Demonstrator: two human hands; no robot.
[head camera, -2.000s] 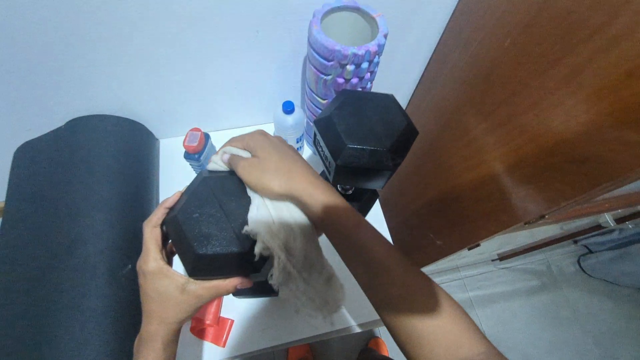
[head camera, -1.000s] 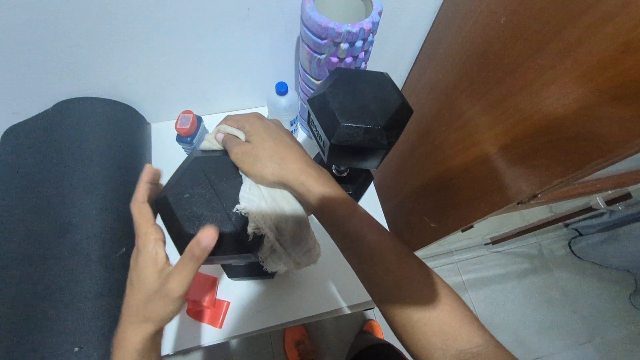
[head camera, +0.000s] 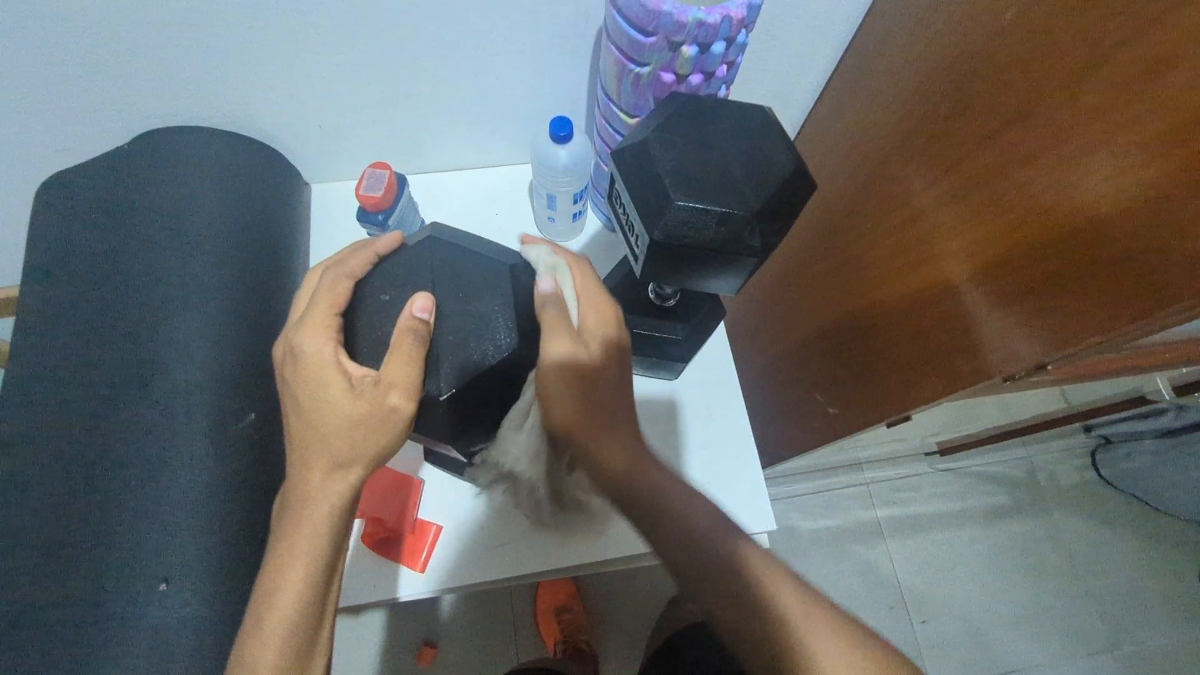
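Observation:
A black hex dumbbell (head camera: 459, 319) stands on end on a white table (head camera: 694, 469). My left hand (head camera: 356, 366) grips the left side of its upper head, thumb lying across the top face. On the right side of that head, my right hand (head camera: 586, 356) holds an off-white cloth (head camera: 534, 450) against the edge, and the cloth hangs down below the fingers. A second black hex dumbbell (head camera: 712, 187) stands upright just to the right, its short metal handle partly visible. A red elastic band (head camera: 403, 520) lies on the table below my left hand.
Behind the dumbbells stand a clear bottle with a blue cap (head camera: 561, 183), a small blue bottle with a red cap (head camera: 382, 202) and a purple textured foam roller (head camera: 656, 75). A dark rolled mat (head camera: 159, 394) is at the left, a brown wooden door (head camera: 966, 187) at the right.
My right hand has moved with the cloth from the top back edge of the dumbbell to its right side. My left hand has shifted up and inward onto the head.

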